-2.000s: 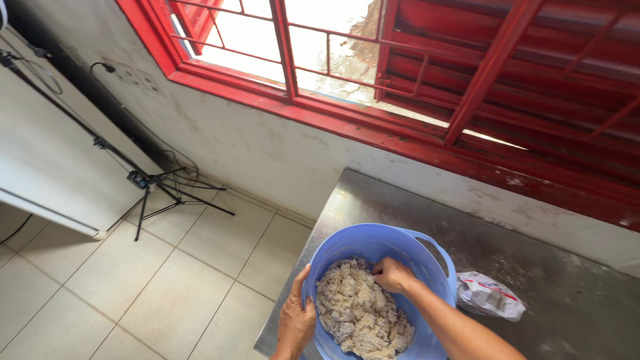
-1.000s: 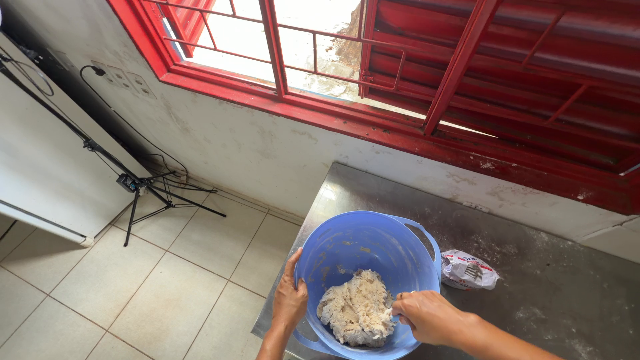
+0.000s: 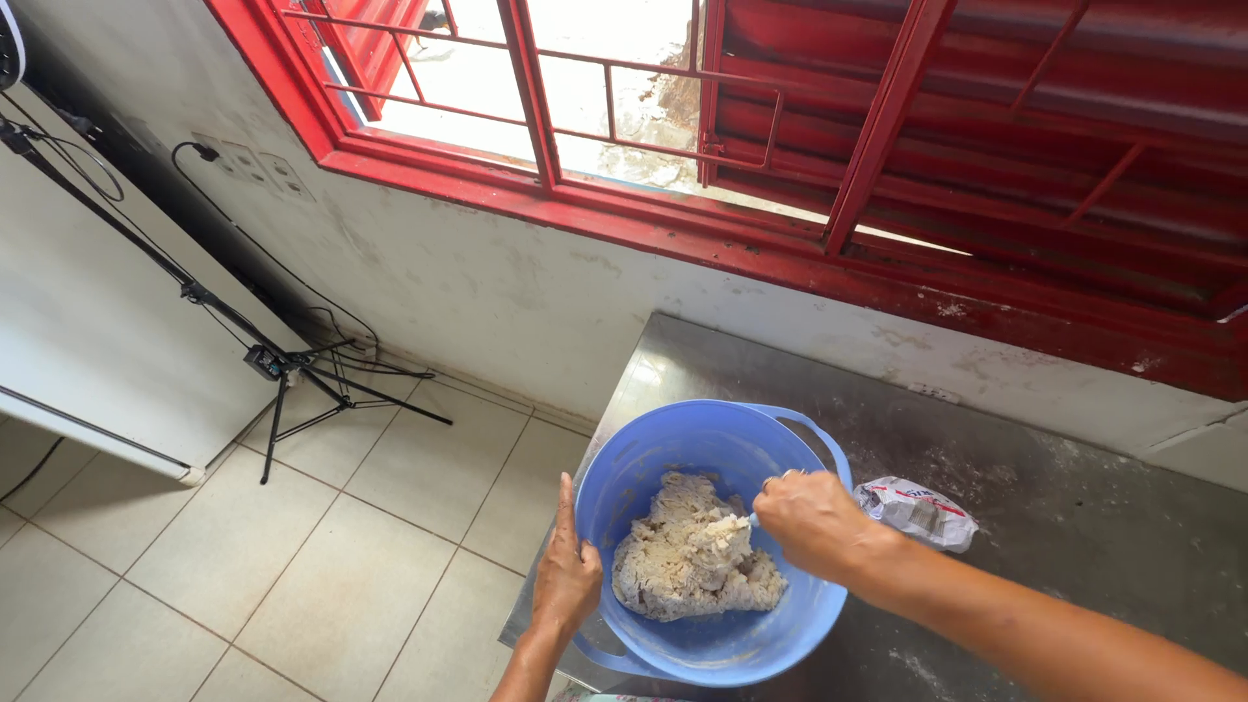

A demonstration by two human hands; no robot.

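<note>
A blue plastic basin [image 3: 717,648] with two loop handles stands on the steel tabletop. Rough, shaggy dough [image 3: 682,561] lies in a clump inside it, with drier crumbs on top. At the basin's left rim is my left hand [image 3: 567,575], thumb over the edge and index finger pointing up along the outside. My right hand [image 3: 804,512] is a fist over the right part of the basin, closed on a light-blue utensil whose small visible part meets the dough; the rest of the utensil is hidden.
A crumpled printed bag [image 3: 916,512] lies right of the basin on the flour-dusted steel table [image 3: 1053,556]. The wall and red barred window [image 3: 585,200] are behind. A black tripod stand [image 3: 336,380] with cables stands on the tiled floor at left, beside a white appliance [image 3: 107,312].
My right hand was in the dough two seconds ago; now it is a fist at the dough's right edge. The dough, spread wider before, is more bunched together.
</note>
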